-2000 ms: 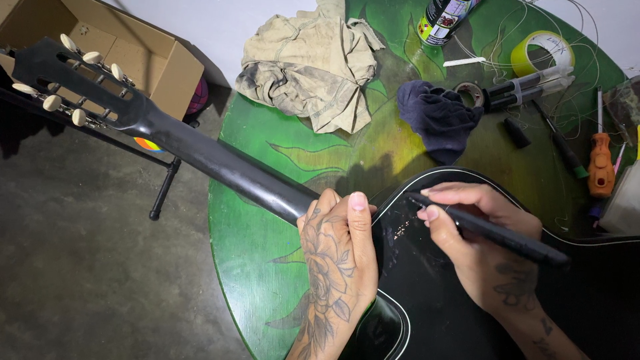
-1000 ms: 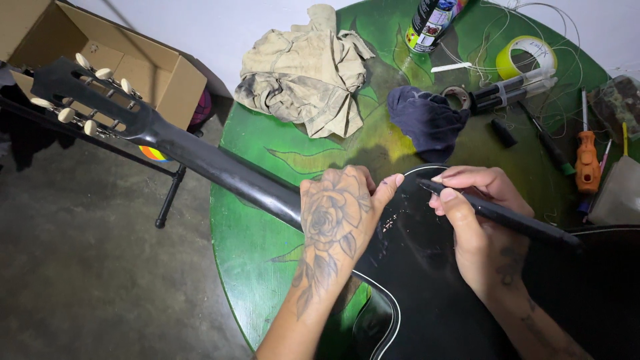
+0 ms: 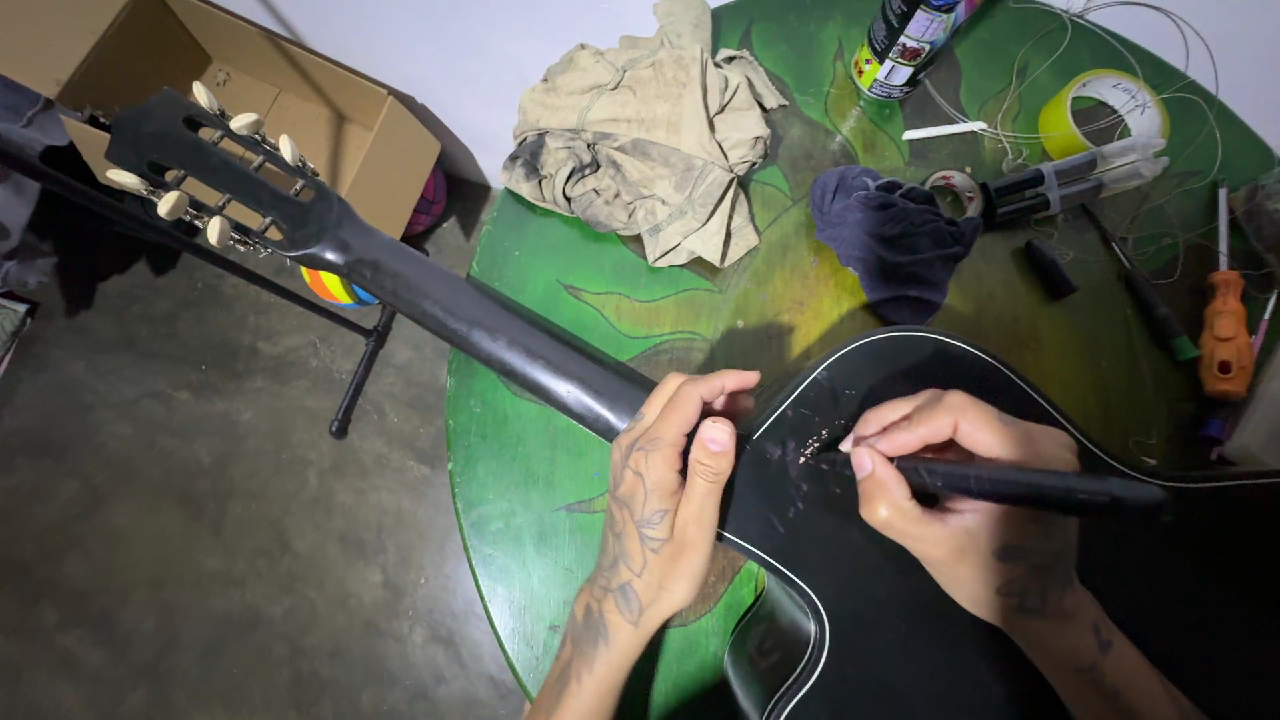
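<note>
A black acoustic guitar with white edge binding lies back up on a round green painted table. Its neck runs up left to a headstock with cream tuning pegs. My left hand rests at the neck heel, thumb raised and fingers curled around the neck's end. In my right hand is a black marker pen, its tip end at a patch of small pale chips in the black finish. Its exact contact with the surface is not clear.
Behind the guitar lie a beige cloth, a dark blue cloth, a spray can, yellow tape, markers, a black cap, an orange-handled screwdriver and loose strings. A cardboard box and black stand are at left.
My left hand has turned from lying back up with its thumb toward the pen to a raised-thumb pose at the neck heel. The marker has stayed in my right hand near the chipped patch.
</note>
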